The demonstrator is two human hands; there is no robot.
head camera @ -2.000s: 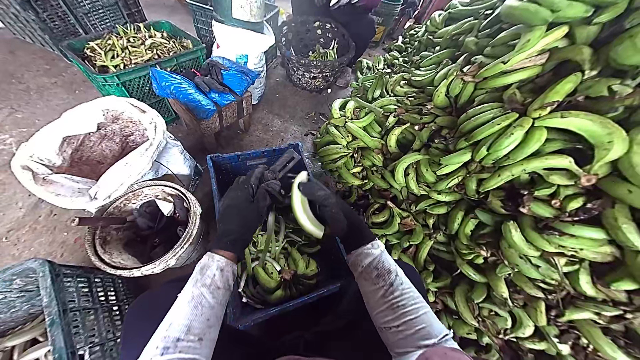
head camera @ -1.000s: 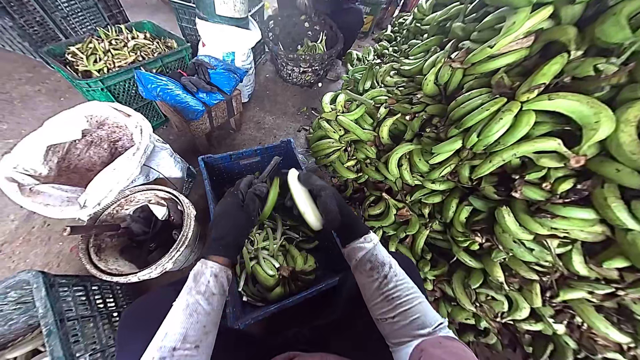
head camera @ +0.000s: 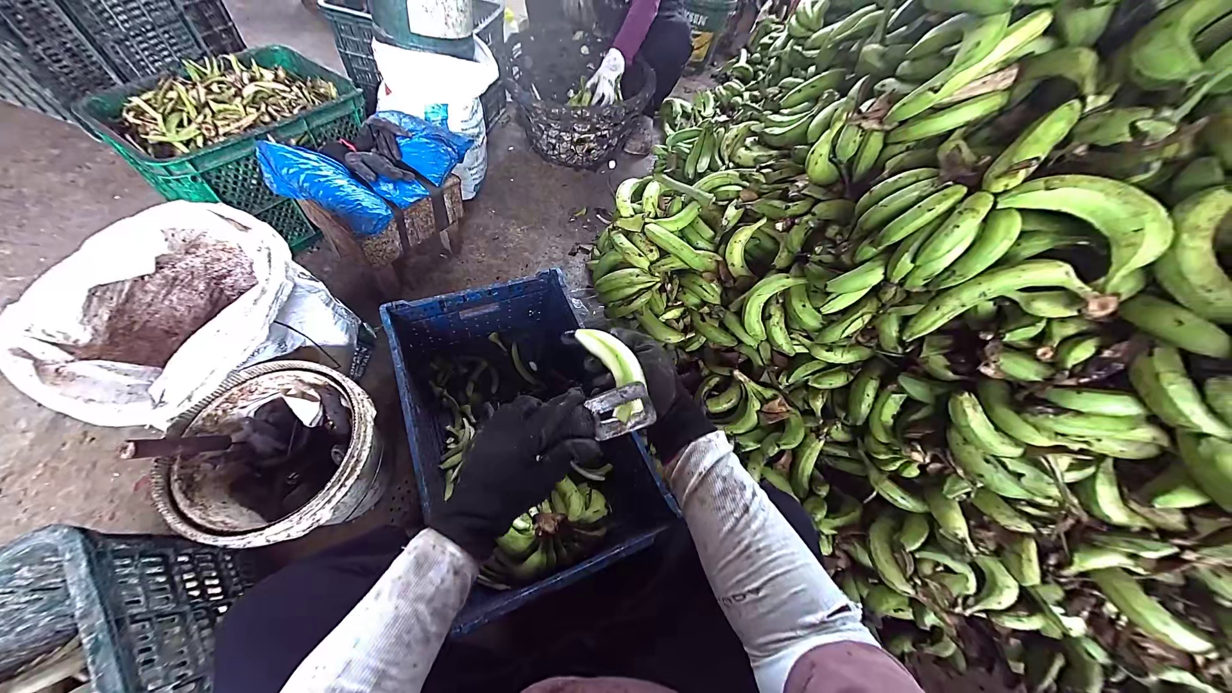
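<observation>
My left hand (head camera: 525,462), in a black glove, is closed around the handle end of a metal peeler (head camera: 618,411). The peeler's frame lies against the lower part of a partly peeled green plantain (head camera: 608,356). My right hand (head camera: 659,385), also in a black glove, holds that plantain upright and slightly tilted. Both hands are over a blue plastic crate (head camera: 409,404). Inside the crate lie a bunch of green plantains (head camera: 549,529) and strips of green peel (head camera: 457,448).
A large heap of green plantains (head camera: 924,318) rises on the right. At left are a white sack (head camera: 58,289), a dirty bucket (head camera: 366,472) and a green crate of peels (head camera: 337,115). Beyond, a person's gloved hand (head camera: 606,77) reaches into a black basket (head camera: 577,144).
The peeler is now against the plantain, where my hands were apart a second ago. The other person's gloved hand has come into view in the basket.
</observation>
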